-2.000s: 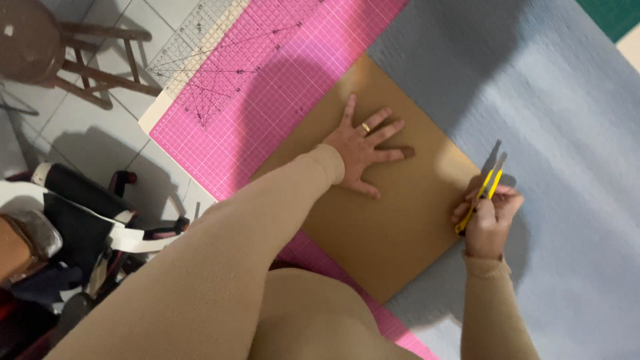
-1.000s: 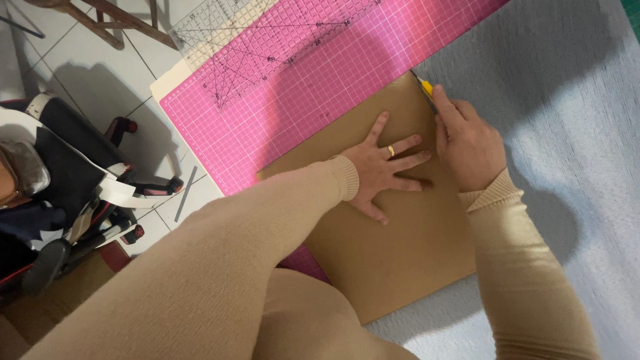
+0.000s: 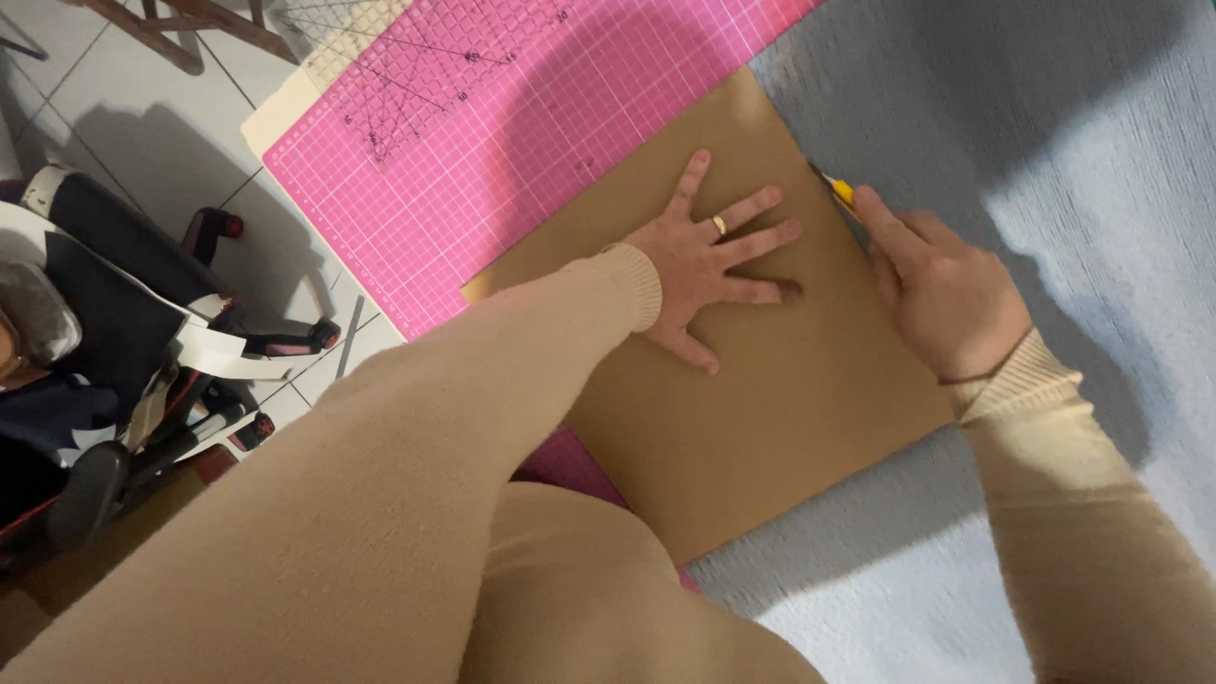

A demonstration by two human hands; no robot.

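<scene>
A brown cardboard panel (image 3: 760, 418) lies over blue-grey textured sheet material (image 3: 1073, 142) and a pink cutting mat (image 3: 437, 180). My left hand (image 3: 712, 261) is pressed flat on the panel with its fingers spread, a gold ring on one finger. In my right hand (image 3: 940, 285) is a yellow utility knife (image 3: 843, 192), its handle mostly hidden by the fingers. The knife's tip meets the panel's right edge, a little below the top corner. My right hand rests beside that same edge, over the blue-grey material.
A clear ruler with black markings (image 3: 437, 66) lies on the mat's upper left part. Beyond the mat's left edge are the tiled floor (image 3: 142, 142), a wooden stool's legs (image 3: 218, 33) and a wheeled chair (image 3: 123, 228) with things piled on it.
Two seconds ago my right hand held the knife upright near the panel's right corner; a second ago its tip was at the top corner. Now the knife is lower along the right edge. My left hand stays on the panel.
</scene>
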